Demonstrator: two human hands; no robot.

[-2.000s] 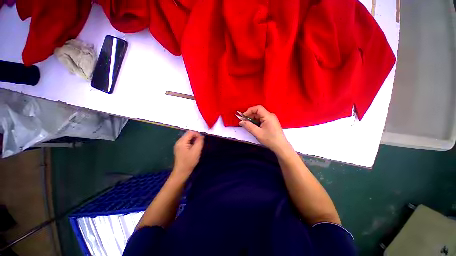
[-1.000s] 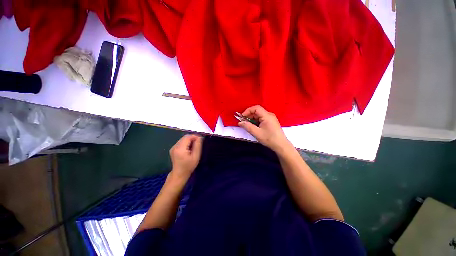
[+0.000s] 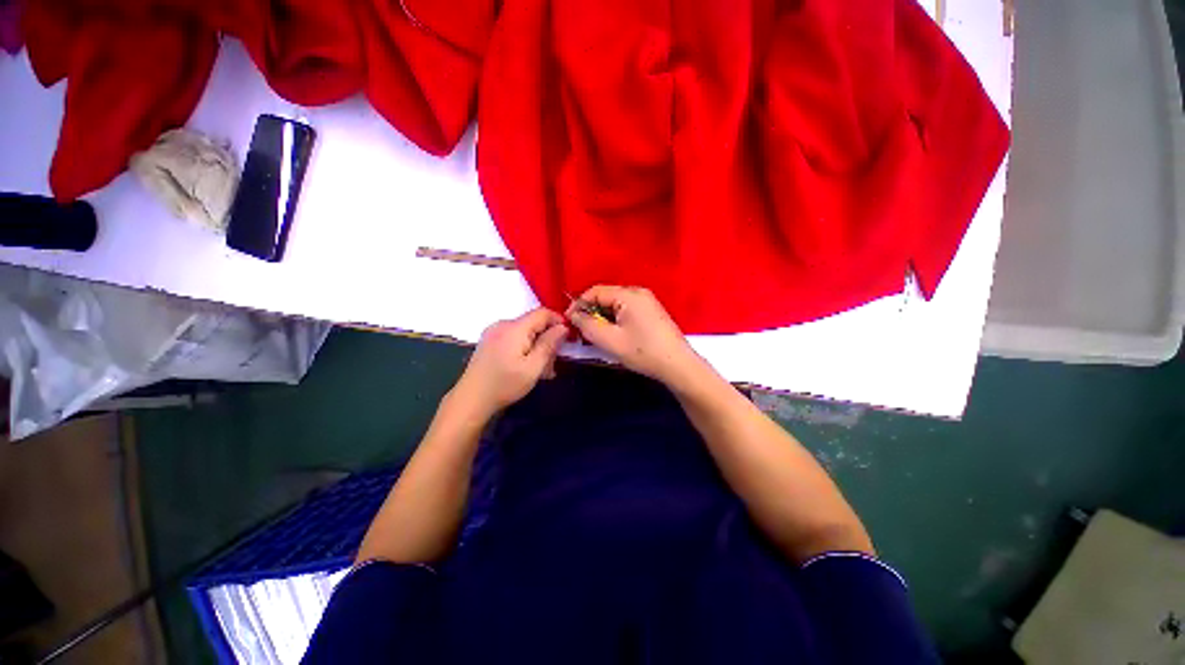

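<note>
A red garment (image 3: 728,169) lies spread and wrinkled on the white table, its lower edge near the table's front edge. My right hand (image 3: 626,327) holds small thread snips (image 3: 597,313), mostly hidden by the fingers, at the garment's lower left corner. My left hand (image 3: 513,359) is beside it, with thumb and fingertips pinched together at the same corner. The fingers cover the corner, so how much cloth they pinch is hard to see.
A black phone (image 3: 272,187), a cream cloth wad (image 3: 190,177) and a black cylinder (image 3: 47,222) lie left. A brown strip (image 3: 464,257) runs under the garment. An off-white bin (image 3: 1092,195) stands right, a blue crate (image 3: 325,520) below, a clear plastic bag (image 3: 143,351) hangs left.
My left hand has moved up and right from the table edge to the garment corner. My right hand has moved left with the snips, so both hands now meet there.
</note>
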